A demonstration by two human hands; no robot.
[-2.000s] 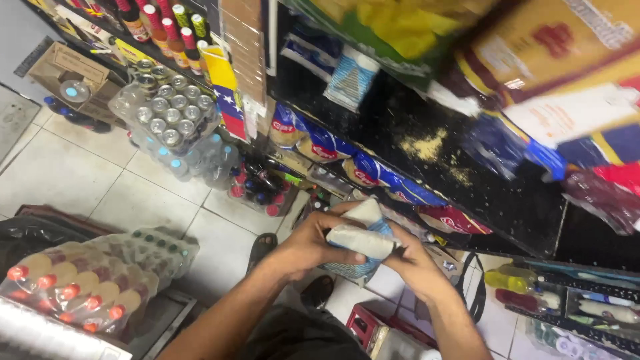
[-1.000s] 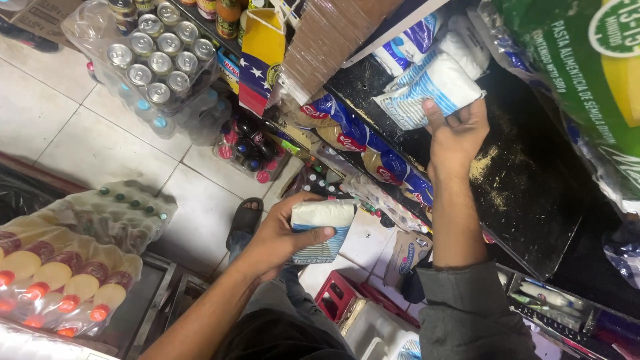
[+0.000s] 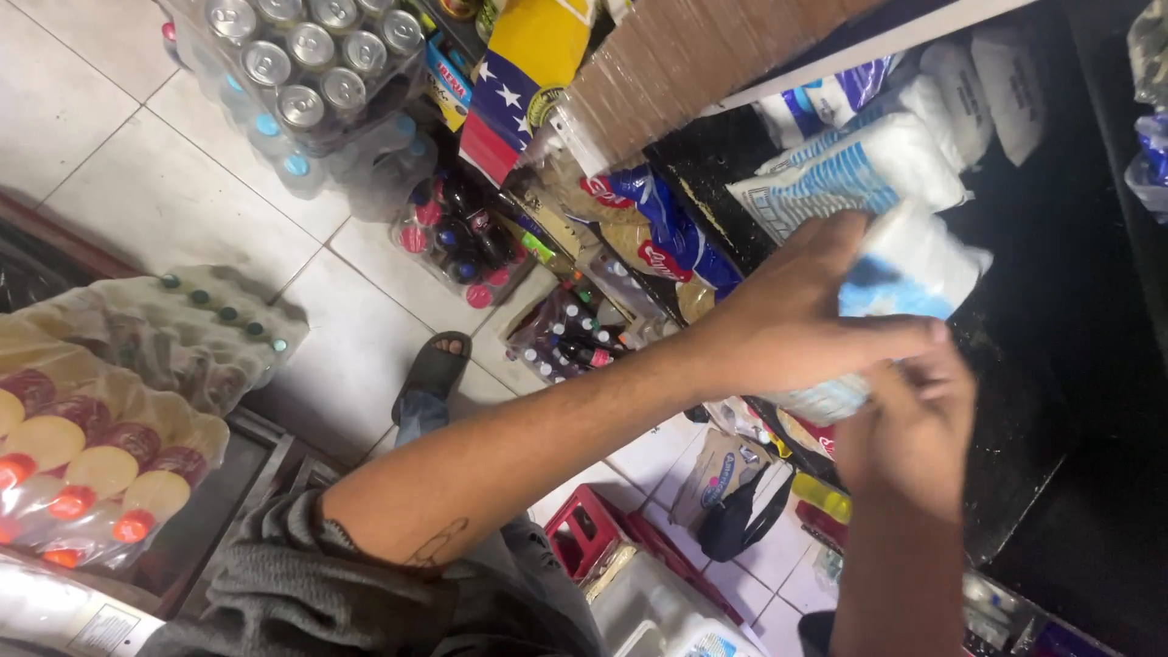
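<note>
My left hand (image 3: 776,319) reaches across to the black shelf and holds a white plastic packet with blue print (image 3: 912,265), thumb stretched over its near side. Blue-and-white wrapping also shows below the palm; whether it is the same packet cannot be told. My right hand (image 3: 922,420), blurred, is beside the left thumb with fingers curled near the packet's lower part; its hold is unclear. Just beyond the left hand, a similar blue-striped packet (image 3: 830,178) lies on the shelf, with several white packets (image 3: 954,100) behind it.
The black shelf (image 3: 1031,392) extends at right, beside wrapped cardboard (image 3: 703,73). Blue-and-red labelled bags (image 3: 671,228) sit lower down. Packed cans (image 3: 310,46), dark soda bottles (image 3: 465,228) and orange-capped bottles (image 3: 100,465) stand left. A red crate (image 3: 584,534) is on the tiled floor.
My left hand has moved up to the shelf with its packet. My right hand has let go of the packet now lying on the shelf and come beside my left. The view has shifted.
</note>
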